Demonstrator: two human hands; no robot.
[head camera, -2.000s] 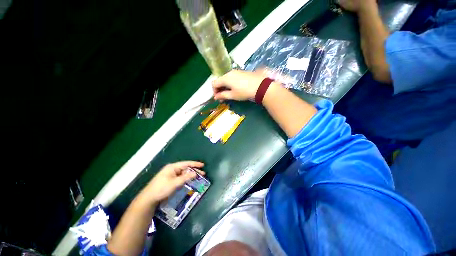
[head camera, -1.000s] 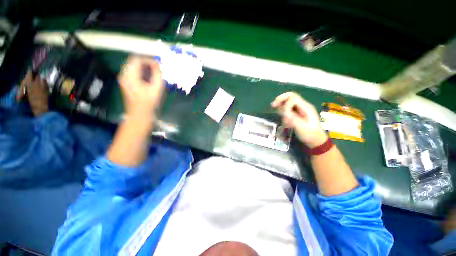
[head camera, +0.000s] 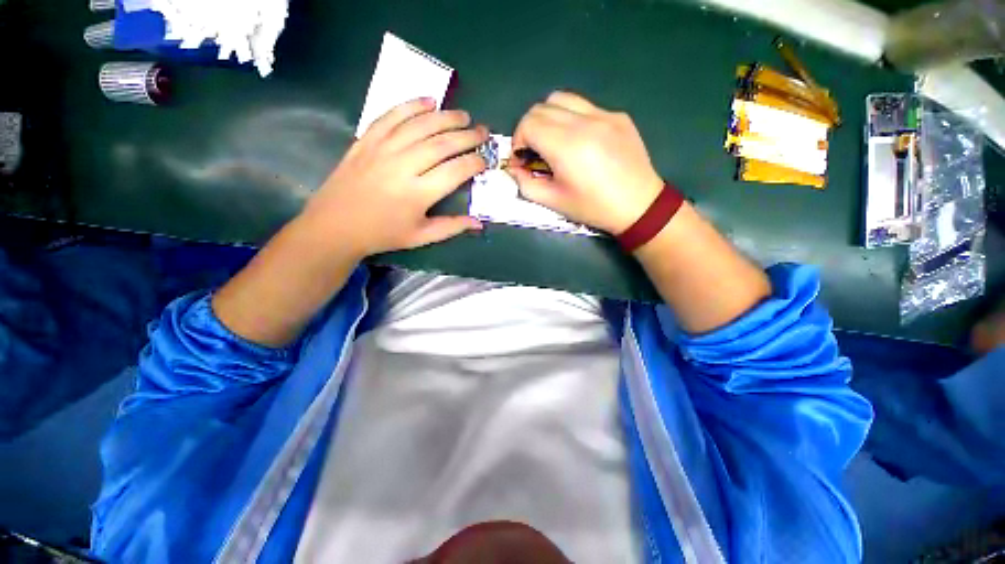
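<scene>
The phone housing (head camera: 509, 206) lies on the dark green mat in front of me, largely covered by my hands. My left hand (head camera: 413, 174) lies over its left end, fingers stretched and resting on its edge. My right hand (head camera: 575, 158) is above the housing with fingers bent together, pinching a small dark and orange piece at the housing's left part. The piece is too small and hidden to name surely. The flex cable stack (head camera: 781, 138), orange strips with white parts, lies to the right.
A white notepad (head camera: 407, 77) lies beyond my left hand. White finger cots (head camera: 234, 24) on a blue packet and a ribbed grey cylinder (head camera: 134, 83) are at upper left. Another housing (head camera: 882, 182) and a crinkled clear bag (head camera: 950, 209) lie far right, near another person's blue sleeve (head camera: 975, 509).
My left hand has come down from the raised position at the left onto the housing. My right hand is now over the housing's left part. The view has tilted closer to the bench.
</scene>
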